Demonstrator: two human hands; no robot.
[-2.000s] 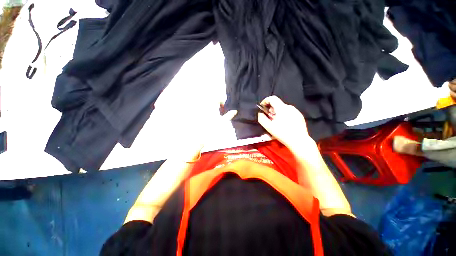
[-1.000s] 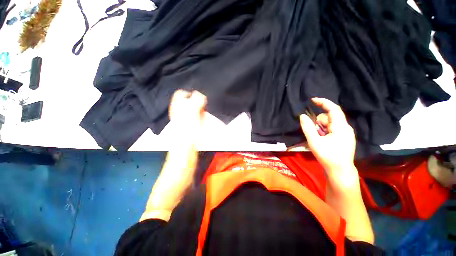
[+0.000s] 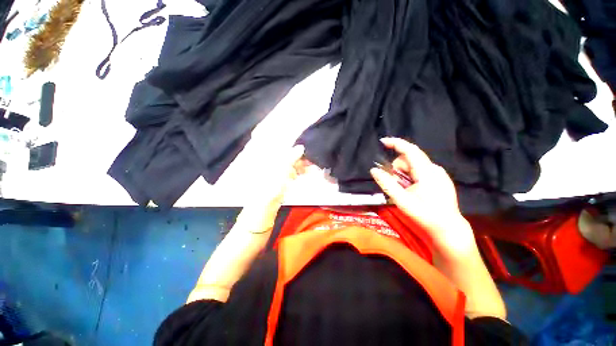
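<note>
A dark garment (image 3: 365, 135) lies in long folds on the white table, its lower end near the table's front edge. My left hand (image 3: 307, 172) is at the left side of this lower end, its fingers closed on the cloth edge; it is washed out against the white table. My right hand (image 3: 422, 186) is at the cloth's lower end, palm partly turned up. It holds a small dark tool, likely thread snips (image 3: 404, 178), mostly hidden in the palm, with thin tips towards the cloth.
More dark garments (image 3: 175, 115) lie on the left, ends near the front edge of the table (image 3: 223, 192). A black cord (image 3: 111, 40), dark rectangles (image 3: 46, 103) and a brown fuzzy thing (image 3: 54, 37) are further left. A red stool (image 3: 547, 253) stands at right, with part of a person beside it.
My left hand has moved right and down from the left garments to the middle cloth and taken its edge. My right hand has moved slightly left. White table shows again between the garments.
</note>
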